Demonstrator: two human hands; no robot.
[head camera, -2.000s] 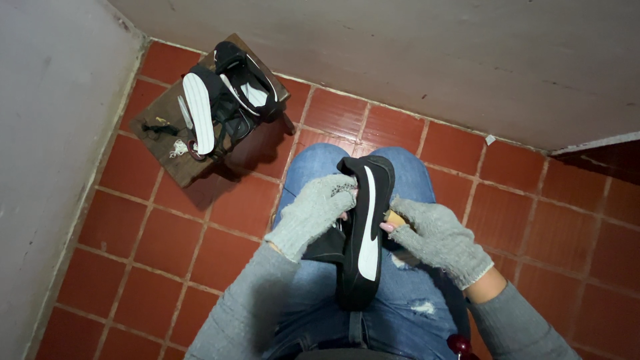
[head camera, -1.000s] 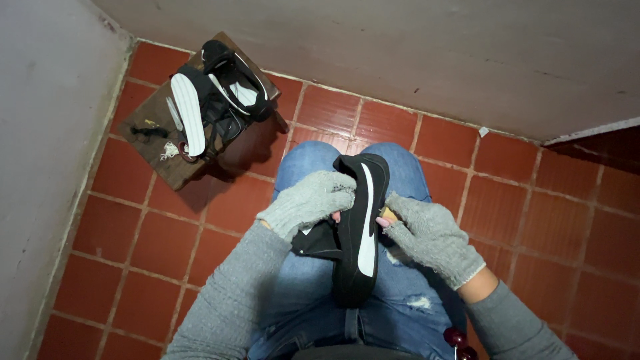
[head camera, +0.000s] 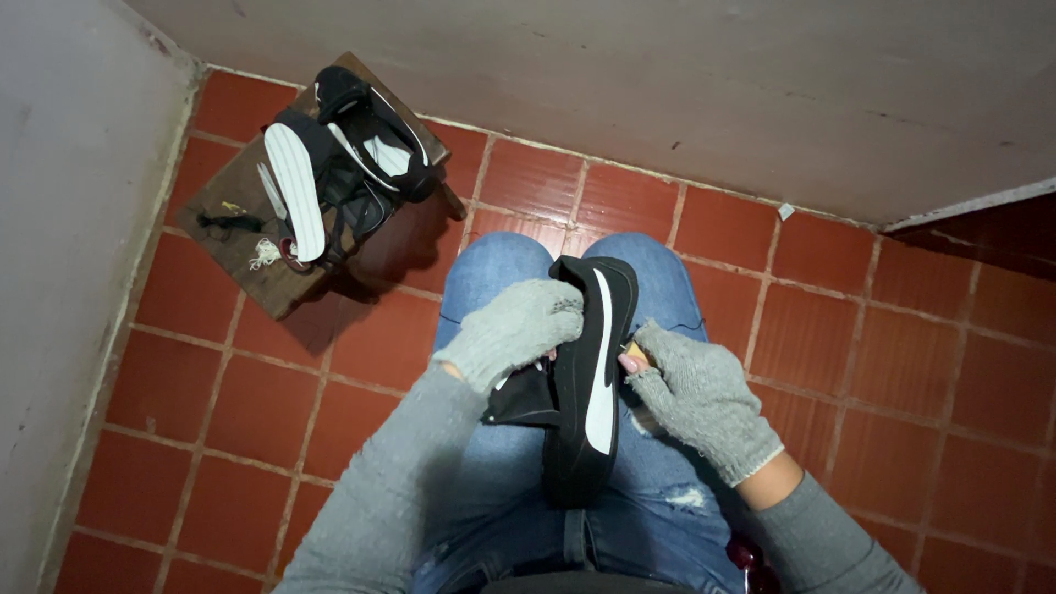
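Note:
A black shoe with a white stripe along its side (head camera: 604, 371) lies on its side across my thighs, its sole edge toward my right hand. My left hand (head camera: 520, 330), in a grey fingerless knit glove, grips the shoe from the left, with fingertips partly hidden in its opening. A black flap of the shoe (head camera: 524, 398) hangs below that hand. My right hand (head camera: 701, 392), gloved alike, pinches a small tool with a yellowish handle (head camera: 638, 353) close to the shoe's right edge. A thin dark thread (head camera: 450, 320) shows over the left knee.
On a wooden stool (head camera: 247, 285) at upper left are another black shoe (head camera: 379, 140), a white-faced sole (head camera: 297, 190), scissors (head camera: 272, 194), white thread (head camera: 265, 254) and dark thread (head camera: 227, 222). Walls meet behind it. Dark red round objects (head camera: 745, 554) are beside my right hip.

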